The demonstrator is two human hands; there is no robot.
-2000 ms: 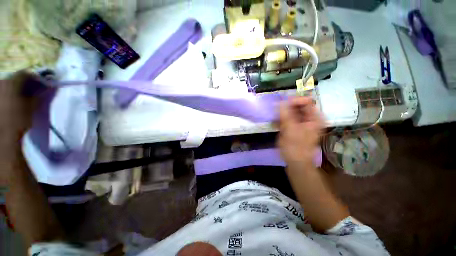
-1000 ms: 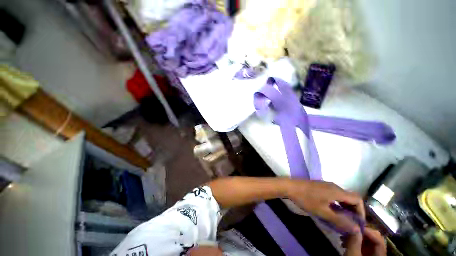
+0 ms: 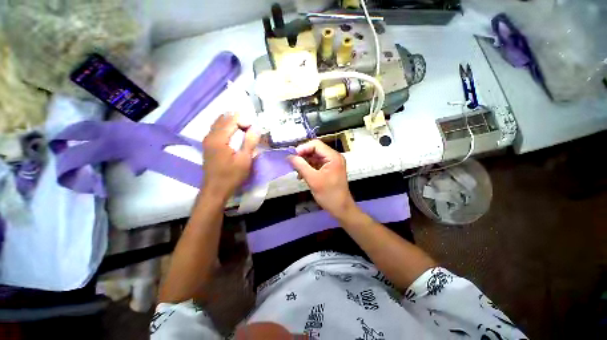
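Observation:
My left hand [image 3: 226,156] holds a purple fabric band [image 3: 268,167] on the white plate, just in front of the overlock machine [image 3: 333,73]. My right hand [image 3: 323,174] pinches the band's right end close to the needle area [image 3: 291,127]. The band runs left from under my left hand and lies in a loop on the table. A second, folded purple band [image 3: 203,86] lies behind it. Another flat purple band [image 3: 333,224] lies across my lap. A white strip [image 3: 254,198] hangs at the table's front edge.
A phone [image 3: 114,87] lies back left beside cream fabric [image 3: 66,40]. White cloth [image 3: 56,219] drapes at the left. Blue-handled snips [image 3: 469,86] lie right of the machine, behind a framed opening [image 3: 466,126]. A clear scrap tub [image 3: 452,191] is below right. Purple-handled scissors [image 3: 516,43] lie far right.
The view has swung back right to the machine. Both hands have moved with the band to the needle area; my left hand was reaching far left two seconds ago.

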